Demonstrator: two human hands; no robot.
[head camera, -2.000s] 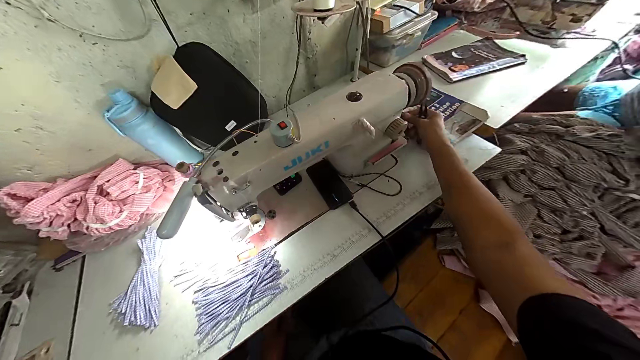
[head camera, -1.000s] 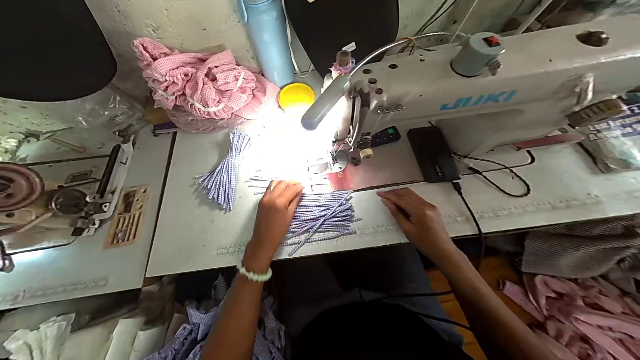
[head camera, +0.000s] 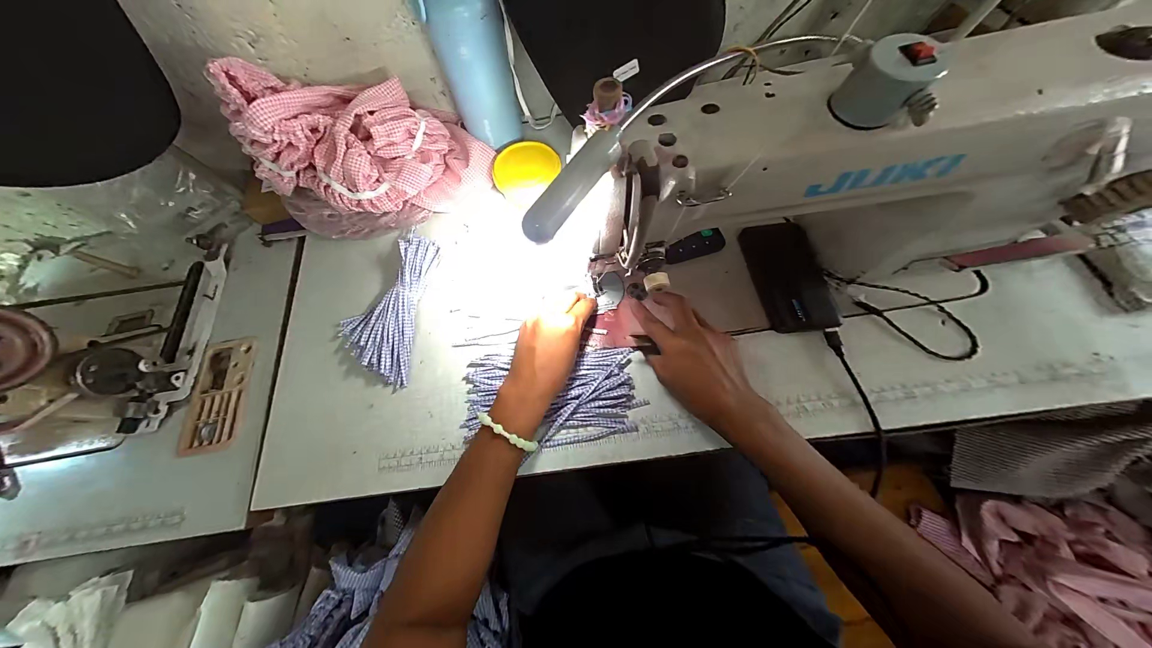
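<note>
Under the bright lamp, my left hand (head camera: 549, 346) is at the needle area of the Juki sewing machine (head camera: 882, 171), its fingertips beside the presser foot; glare hides whether it pinches a strip. My right hand (head camera: 697, 360) rests just right of the needle with fingers spread over the bed, a dark, thin object under its fingers that I cannot make out clearly. A pile of blue-and-white checked fabric strips (head camera: 594, 396) lies below and between both hands. Another bundle of such strips (head camera: 396, 315) lies on the table to the left.
Pink checked fabric (head camera: 351, 153), a yellow round object (head camera: 526, 168) and a blue bottle (head camera: 472, 72) are behind. The lamp head (head camera: 571, 189) hangs over the needle area. A black power bank (head camera: 789, 277) with a cable (head camera: 859, 396) lies right. Another machine (head camera: 108, 369) stands left.
The view has swung left since two seconds ago, when my right hand was by the handwheel. Since one second ago, my right hand has moved from the table's front edge to the needle area; my left has moved up toward it.
</note>
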